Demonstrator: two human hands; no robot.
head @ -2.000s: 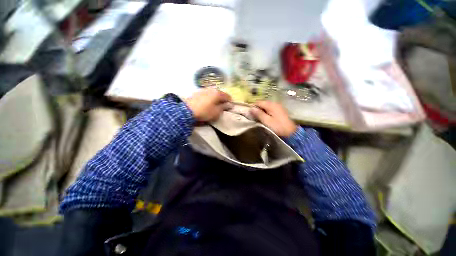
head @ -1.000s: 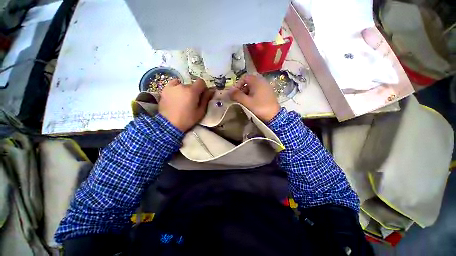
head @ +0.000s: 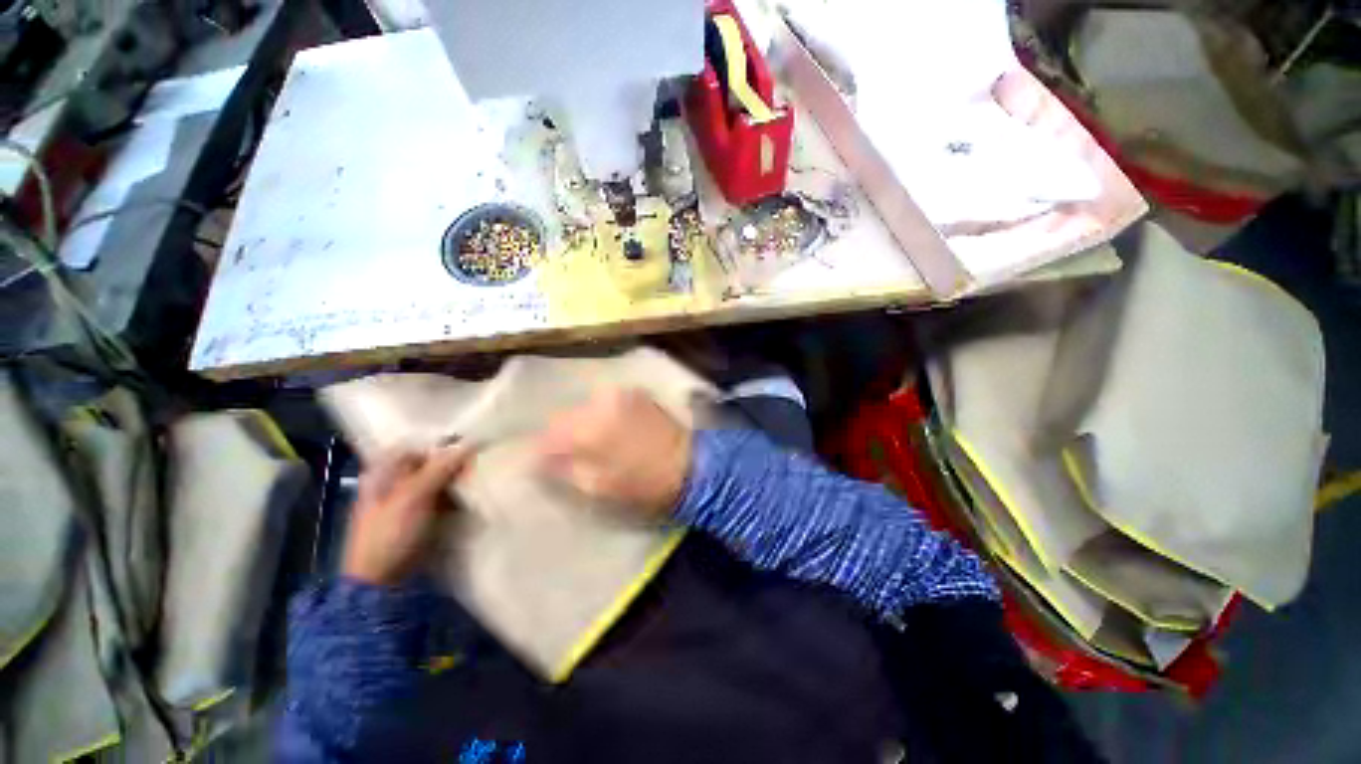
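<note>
A beige bag (head: 567, 575) with yellow edging lies over my lap, below the bench edge and off the press. My left hand (head: 400, 512) grips the bag near its left side, by a small dark spot that may be a snap. My right hand (head: 624, 451) is blurred and lies on the middle of the bag; whether its fingers grip the cloth is unclear. The press head (head: 575, 60) stands over the bench, with its dies and yellow base (head: 634, 266) in view.
A round dark bowl (head: 496, 246) of metal parts is left of the press. Right of it are loose parts (head: 776, 227), a red box (head: 742, 142) and a shallow carton tray (head: 881, 164). Bags (head: 1194, 426) stand in a red bin at right; more bags (head: 224, 567) hang at left.
The bag and both hands have moved from the press down to my lap. The bag now lies flatter, its mouth no longer spread open. The yellow press base is uncovered.
</note>
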